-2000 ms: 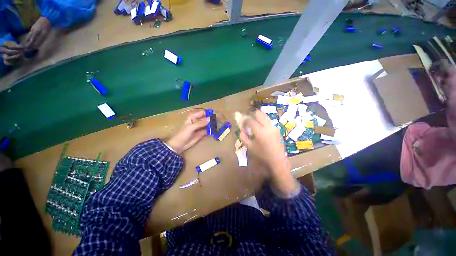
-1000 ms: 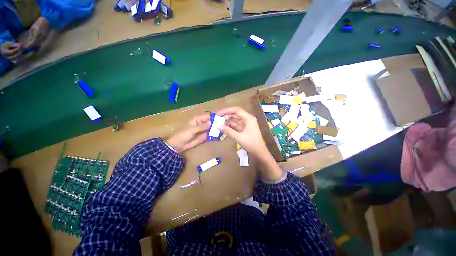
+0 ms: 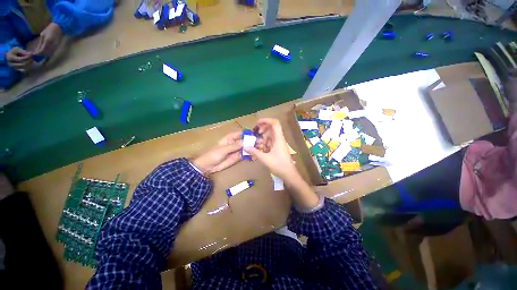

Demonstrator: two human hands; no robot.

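A blue battery pack point(image 3: 248, 145) with a white face is held up over the bench between both hands. My left hand point(image 3: 222, 154) grips it from the left. My right hand point(image 3: 273, 148) has its fingers at the pack's right side and on the white face. The fingers hide part of the pack. A second battery pack point(image 3: 239, 188), white face up, lies on the bench below the hands with a thin lead. A white pad point(image 3: 278, 182) lies partly hidden by my right forearm.
An open parts box point(image 3: 321, 180) of white, orange and green pieces stands right of my hands. Green PCB panels point(image 3: 90, 218) lie at left. Beyond is a green conveyor belt point(image 3: 227, 73) with scattered packs, crossed by a metal post point(image 3: 346, 48). Another person's hands point(image 3: 35, 52) show upper left.
My right hand has come from beside the parts box to the pack in my left hand. A white face now shows on that pack. Packs on the belt have moved left.
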